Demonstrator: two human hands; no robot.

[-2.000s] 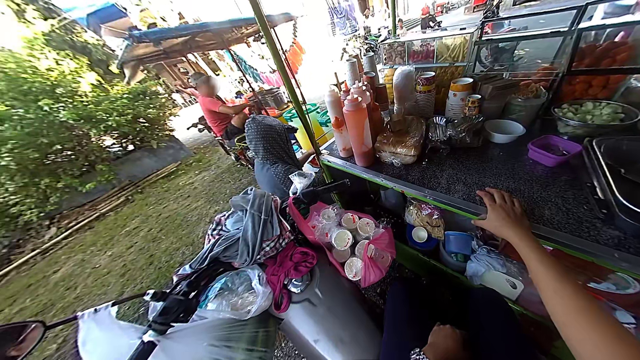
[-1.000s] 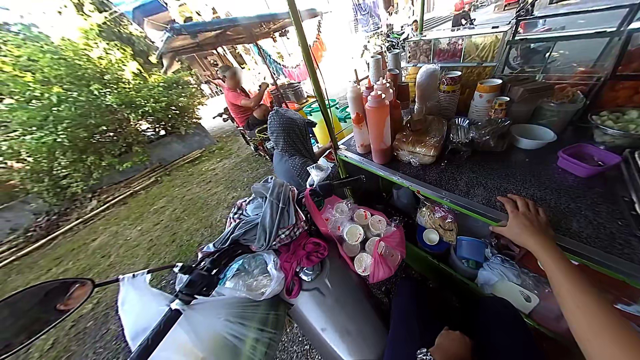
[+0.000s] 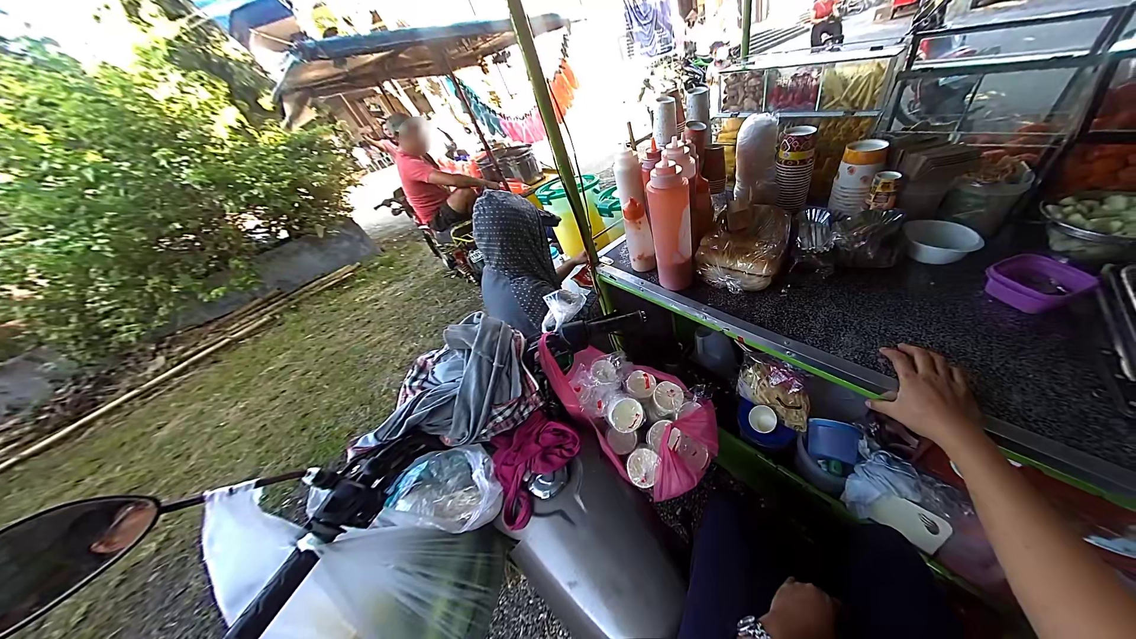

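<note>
My right hand [image 3: 932, 395] rests on the metal-trimmed edge of a dark speckled counter [image 3: 852, 319], fingers spread, holding nothing. Low in the view, my left hand [image 3: 799, 611] lies on my lap with a watch at its wrist; its fingers are curled and mostly hidden. Before me is a motorcycle's grey fuel tank [image 3: 595, 541]. A pink plastic bag [image 3: 692, 466] of lidded cups hangs beside it. Sauce bottles [image 3: 670, 222], wrapped bread [image 3: 744, 248], a white bowl [image 3: 942, 241] and a purple tub [image 3: 1040, 282] stand on the counter.
A green post [image 3: 561, 142] rises at the counter's corner, near a hooded person [image 3: 515, 248]. Another person in red sits farther back. Cloths [image 3: 479, 373] and plastic bags drape the handlebar; a mirror [image 3: 75, 550] juts left. Shelves under the counter hold tubs [image 3: 832, 442].
The view has swung somewhat to the left. My right hand stays at the counter edge, and my left hand remains on my lap.
</note>
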